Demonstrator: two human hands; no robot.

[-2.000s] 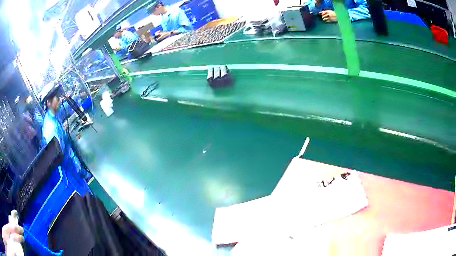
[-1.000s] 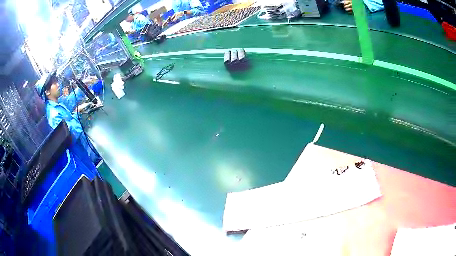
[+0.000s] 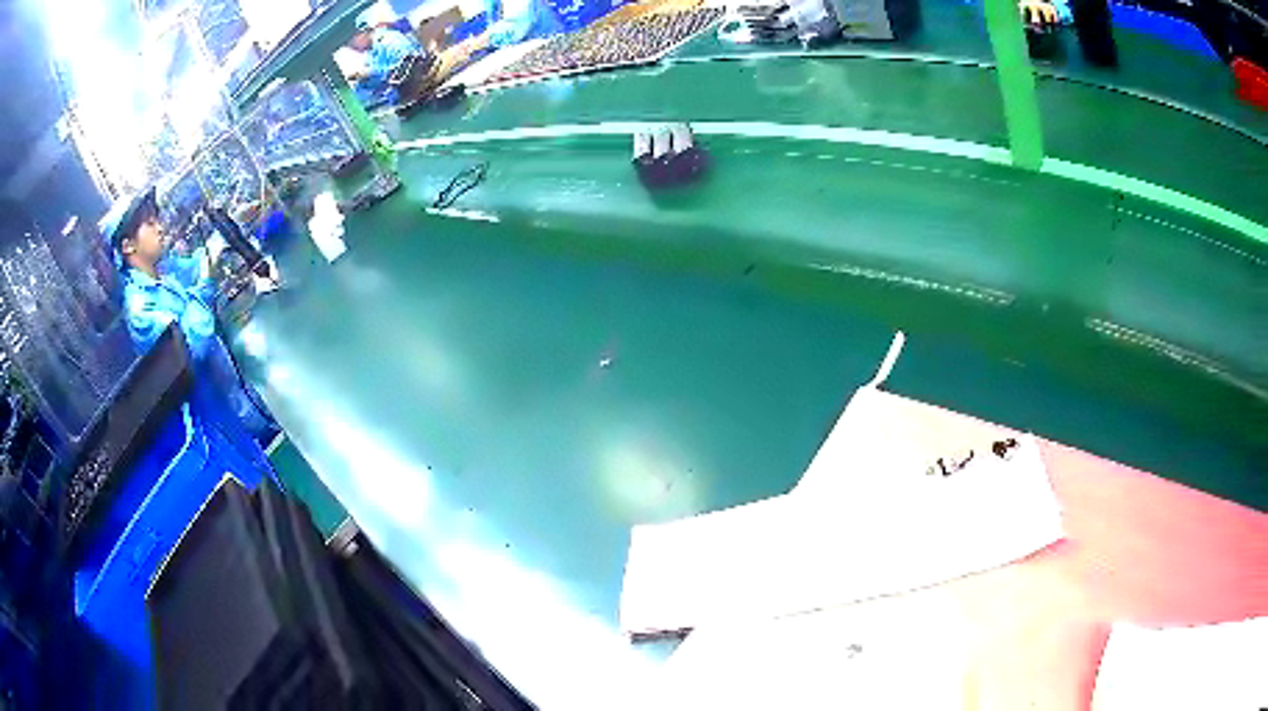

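Observation:
Neither of my hands is in the picture. White paper sheets [image 3: 848,535] lie on the green bench and overlap a pale pink-orange mat [image 3: 1161,521] at the lower right. Small dark and reddish pieces [image 3: 1004,449] lie near the upper right part of the sheet. Another white sheet [image 3: 1189,670] is cut off by the lower right corner. A narrow white strip [image 3: 891,360] sticks out from the sheet's upper corner.
A row of three dark housings [image 3: 669,154] sits on the belt. A dark looped item [image 3: 460,185] lies further left. A blue crate [image 3: 132,535] and stacked black sheets or trays [image 3: 257,597] stand at left. A worker in blue [image 3: 174,299] is beyond; others sit across the line.
My left hand, seen at the lower left edge two seconds ago, has gone out of view. The view has shifted, so the bench things appear slightly higher and further right. The sheets look unmoved.

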